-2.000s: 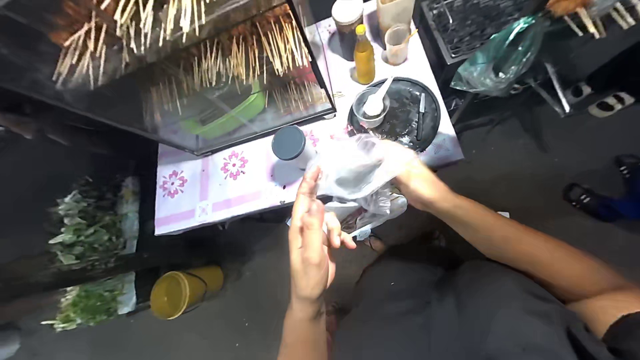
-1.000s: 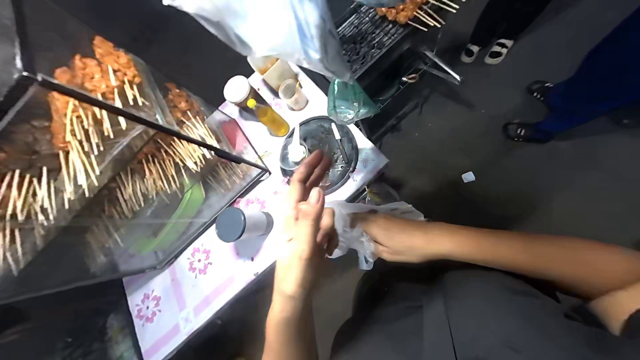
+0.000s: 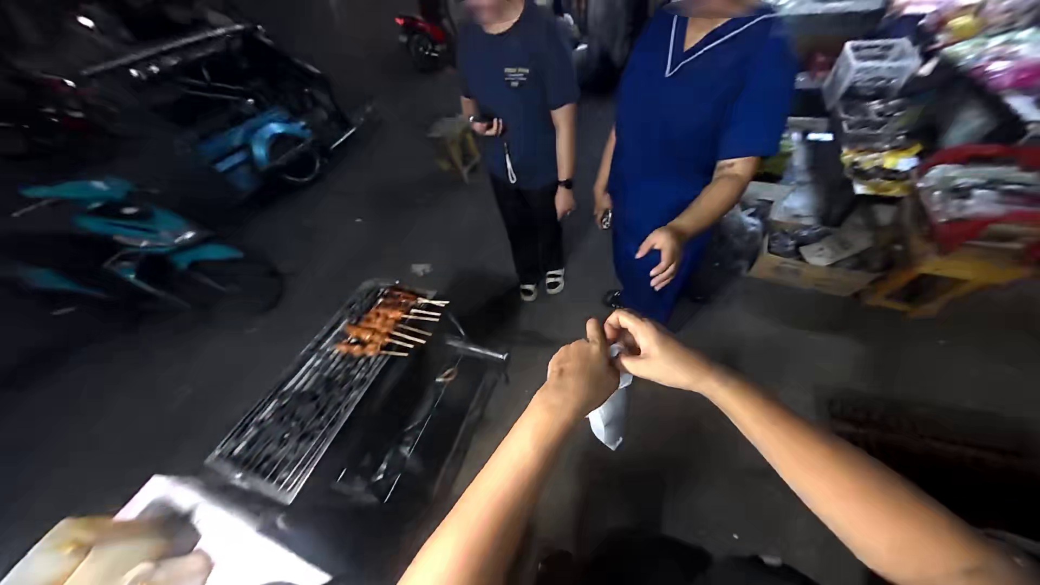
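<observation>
My left hand [image 3: 582, 375] and my right hand [image 3: 650, 348] meet at the centre, both closed on the upper end of a whitish plastic bag [image 3: 608, 418]. The bag hangs down below my fingers, narrow and partly hidden behind my left hand. To the left of my hands, skewers of meat [image 3: 378, 323] lie on the far end of a charcoal grill [image 3: 301, 398], their sticks pointing right.
A person in dark clothes [image 3: 520, 114] and a person in blue [image 3: 699, 122] stand beyond my hands. A teal motorcycle [image 3: 146, 236] is at left. Cardboard boxes [image 3: 812, 268] and a yellow stool [image 3: 942, 280] are at right. A blurred table corner [image 3: 236, 540] shows lower left.
The view has swung from the table and skewer case to the grill and two people. My hands, apart two seconds ago, are now together at the bag, which hangs narrower than before.
</observation>
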